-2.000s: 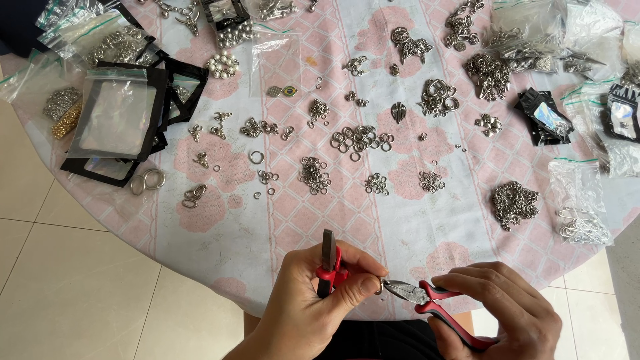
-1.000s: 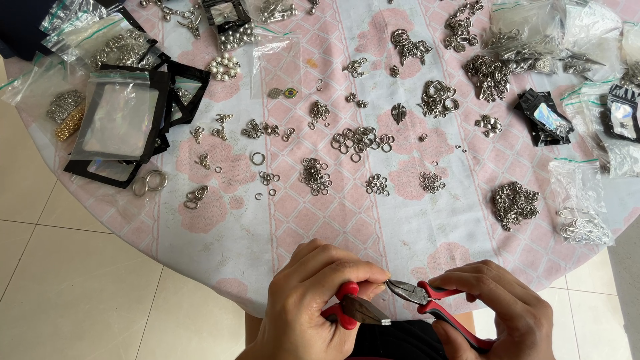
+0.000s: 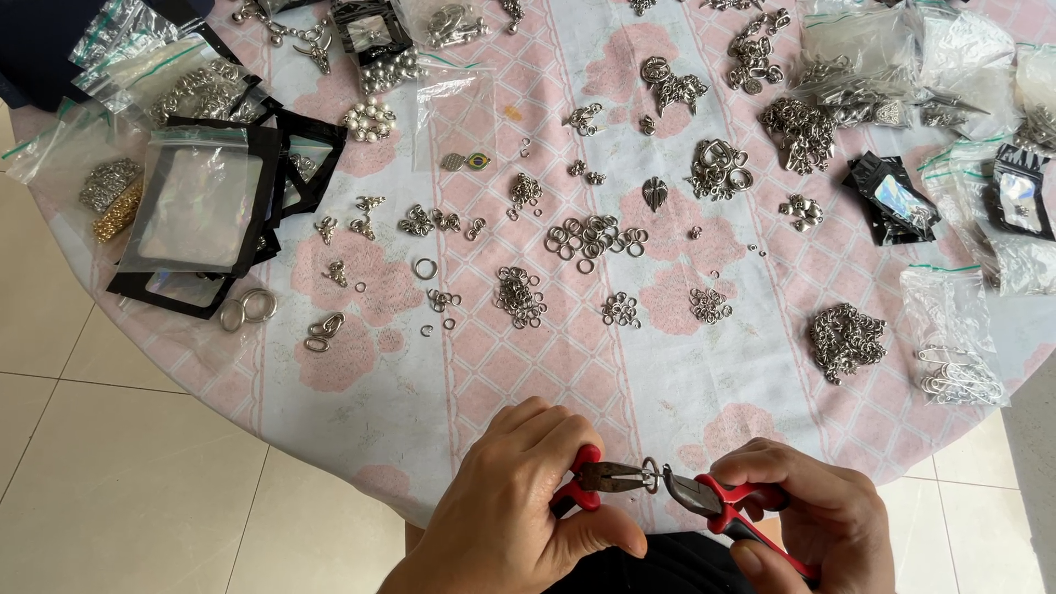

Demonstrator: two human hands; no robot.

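At the table's near edge my left hand (image 3: 528, 495) holds red-handled pliers (image 3: 609, 477), their long jaws pointing right. My right hand (image 3: 813, 516) grips a second pair of red-and-black pliers (image 3: 700, 493), whose bent jaws point up and left. A metal ring (image 3: 651, 476) stands between the two tool tips, with a smaller link against it. Whether each jaw is closed on the ring or the link is too small to tell. Above the hands lie heaps of small jump rings (image 3: 520, 299), larger rings (image 3: 596, 235) and a dark metal chain (image 3: 847, 340).
Black-framed zip pouches (image 3: 198, 198) pile up at the left. Plastic bags with metal parts (image 3: 874, 66) lie at the upper right, and a bag of safety pins (image 3: 957, 363) is nearer. Bull-head charms (image 3: 334, 272) and a leaf charm (image 3: 654, 194) rest on the patterned tablecloth (image 3: 379, 429).
The left pliers, upright and then angled down to the right in the earlier frames, now point right at the ring. My left fingertips have moved off the small piece by the right pliers' tips.
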